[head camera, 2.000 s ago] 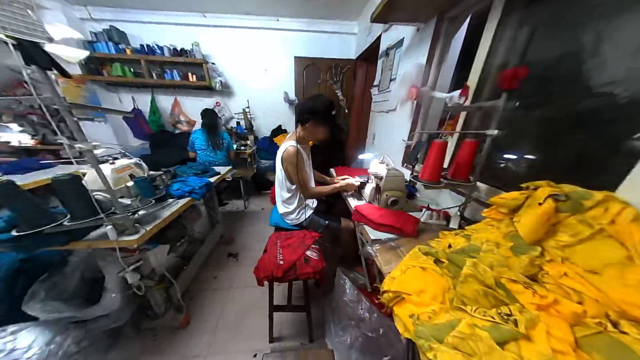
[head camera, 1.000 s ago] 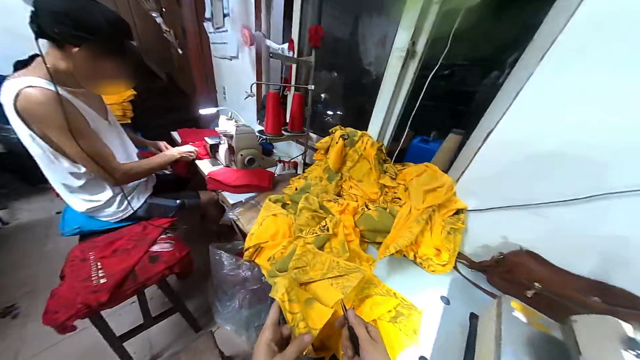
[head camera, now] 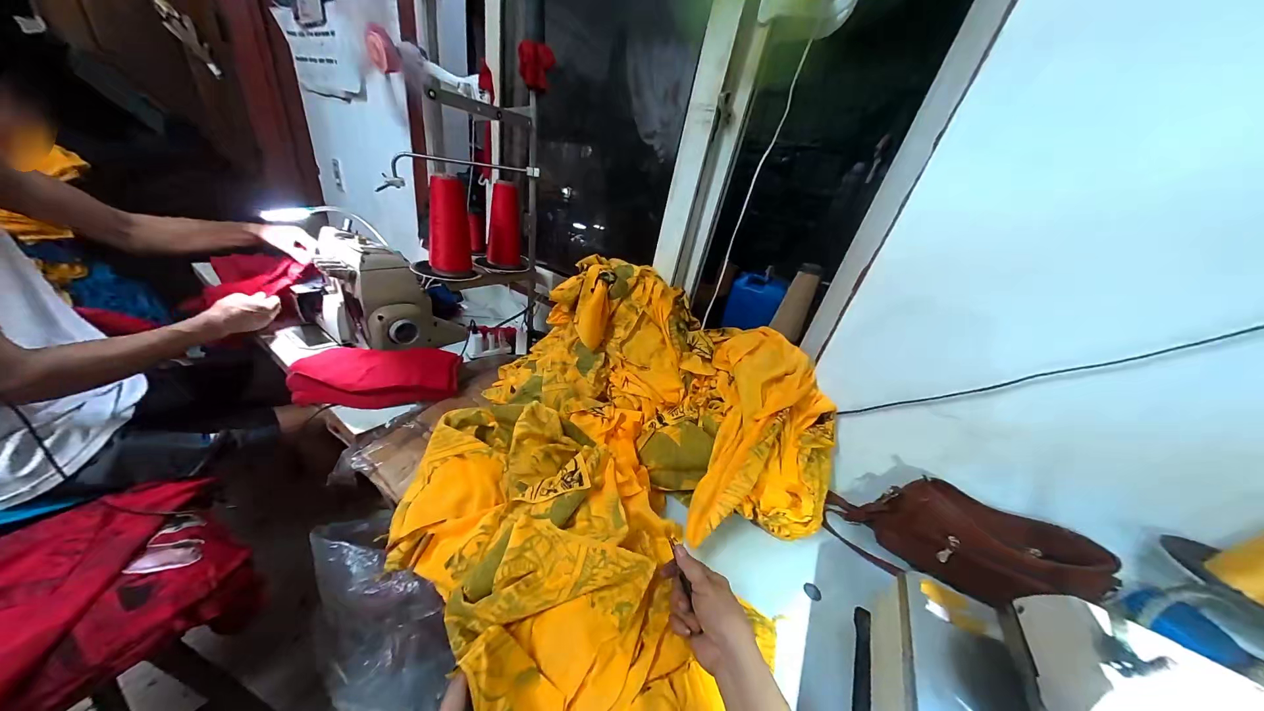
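Note:
A heap of yellow printed fabric (head camera: 592, 474) with green patches lies over the table before me and hangs off its near edge. My right hand (head camera: 706, 607) is closed around a small dark pointed tool (head camera: 679, 563), whose kind I cannot tell, with its tip against the yellow cloth. Only a sliver of my left hand (head camera: 454, 694) shows at the bottom edge, beside the hanging cloth; its fingers are hidden, so its hold cannot be told.
At left a co-worker's hands (head camera: 242, 311) hold red cloth at a sewing machine (head camera: 380, 291). Red thread cones (head camera: 450, 227) stand behind it. A brown leather bag (head camera: 987, 543) lies right, near a machine (head camera: 948, 632). A plastic bag (head camera: 380, 612) and cloth-covered stool (head camera: 128, 583) are lower left.
The view has swung right and down to the yellow heap. Since one second ago my left hand has dropped almost out of view, and the near yellow cloth has shifted and been spread differently.

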